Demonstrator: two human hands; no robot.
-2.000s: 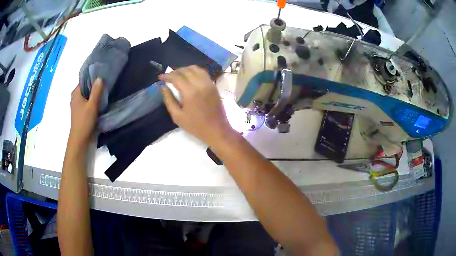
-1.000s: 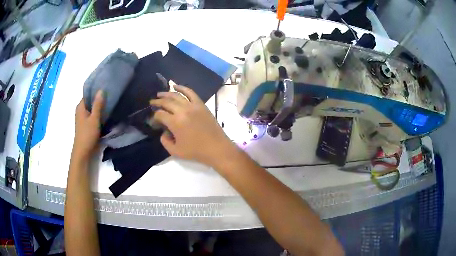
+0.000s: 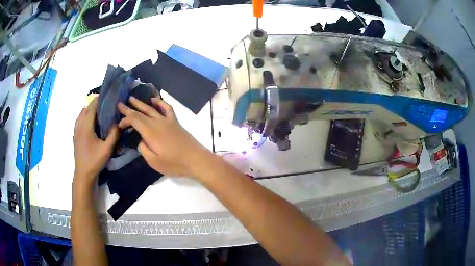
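A bunched grey and black fabric bundle (image 3: 115, 96) stands on the white table at the left. My left hand (image 3: 94, 140) holds it from its left side, thumb in front. My right hand (image 3: 156, 132) presses on its right side with fingers bent over the dark cloth. Black cut pieces (image 3: 133, 189) lie under and in front of the hands. A flat black piece (image 3: 185, 83) lies behind my right hand, partly over a blue flat piece (image 3: 195, 61). The inner folds of the bundle are hidden by my fingers.
A sewing machine (image 3: 333, 93) with a lit needle area stands at the right. A phone (image 3: 345, 143) and scissors (image 3: 403, 174) lie by it. An orange-handled tool (image 3: 257, 9) stands upright behind. A green tray (image 3: 78, 32) is at the back left. Blue baskets (image 3: 411, 223) are below the table edge.
My right hand has moved left onto the bundle, close to my left hand. The grey cloth is more gathered and upright. The camera view has shifted slightly.
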